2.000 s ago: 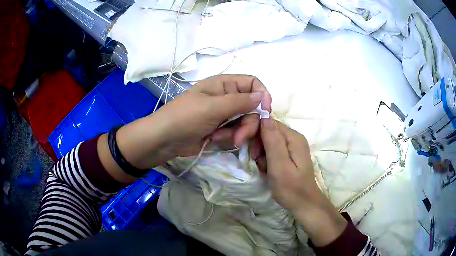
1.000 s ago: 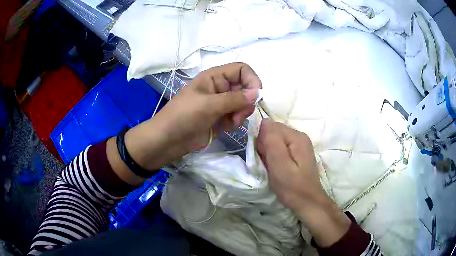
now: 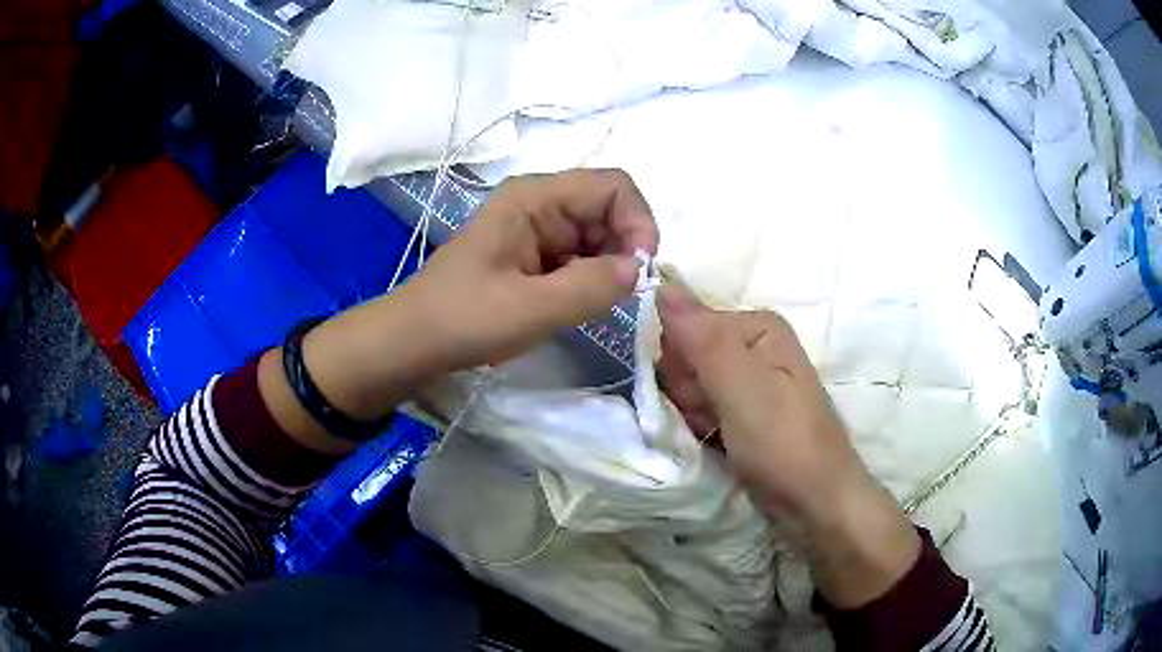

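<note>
The cream padded garment covers the table and hangs over my lap. My left hand pinches a small white piece between thumb and index finger. My right hand grips a narrow folded garment edge just below it, with the thumb near the small piece. The two hands' fingertips nearly meet. Whether the white piece is a tab or a cord end, I cannot tell. Thin cream cord runs from the table behind my left hand, and a loop hangs over the cloth on my lap.
The sewing machine stands at the right edge, with small dark tools below it. A measuring tape runs along the table edge. Blue bins and a red bin are at the left.
The small white piece, covered by my left fingertips a second ago, now shows between my hands. My right fingertips have moved slightly up the folded edge, closer to my left.
</note>
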